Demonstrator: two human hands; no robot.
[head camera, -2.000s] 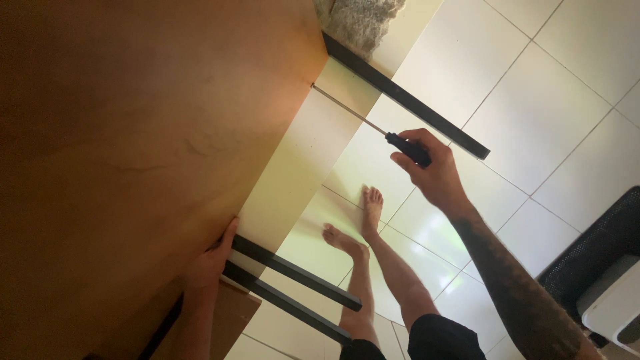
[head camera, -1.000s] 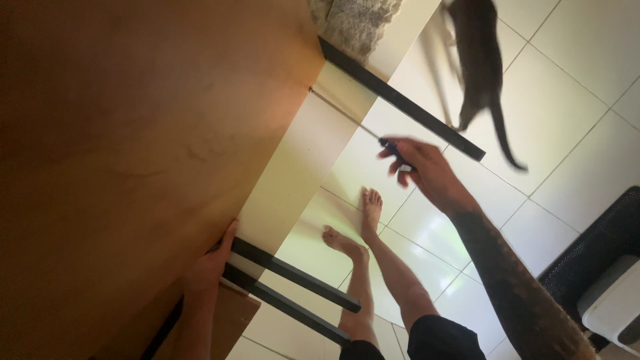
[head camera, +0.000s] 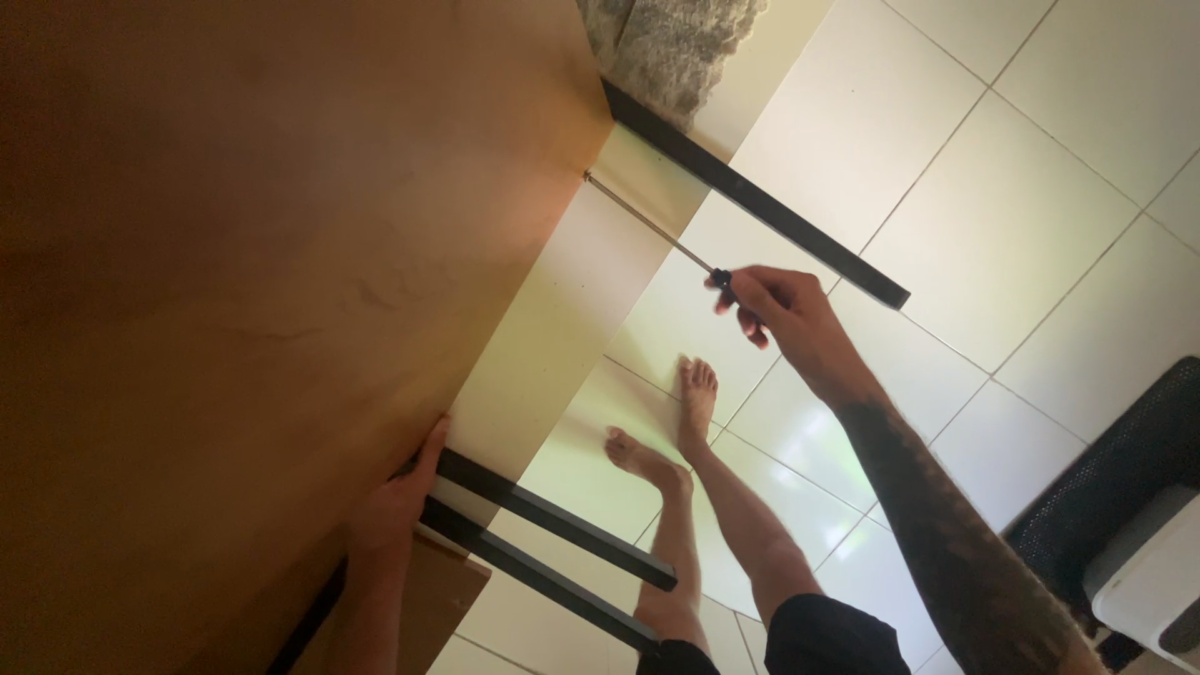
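Note:
My right hand (head camera: 773, 305) is closed on the black handle of a screwdriver (head camera: 652, 225). Its long metal shaft runs up and left, and the tip meets a small screw at the edge of a large brown wooden panel (head camera: 281, 234). My left hand (head camera: 403, 487) rests against the same panel's lower edge, beside two black bars (head camera: 562, 525); part of its fingers is hidden. A third black bar (head camera: 759, 202) sticks out from the panel near its upper corner, just above the screwdriver.
Pale floor tiles (head camera: 1012, 234) lie below, with my bare feet (head camera: 698, 394) on them. A rough grey stone-like surface (head camera: 684, 47) shows at the top. A black mesh object (head camera: 1106, 469) and a white object (head camera: 1153, 581) stand at the lower right.
The cat that stood on the tiles near the upper bar one second ago is out of view. My right hand's fingers have shifted on the screwdriver handle; my left hand has stayed on the panel.

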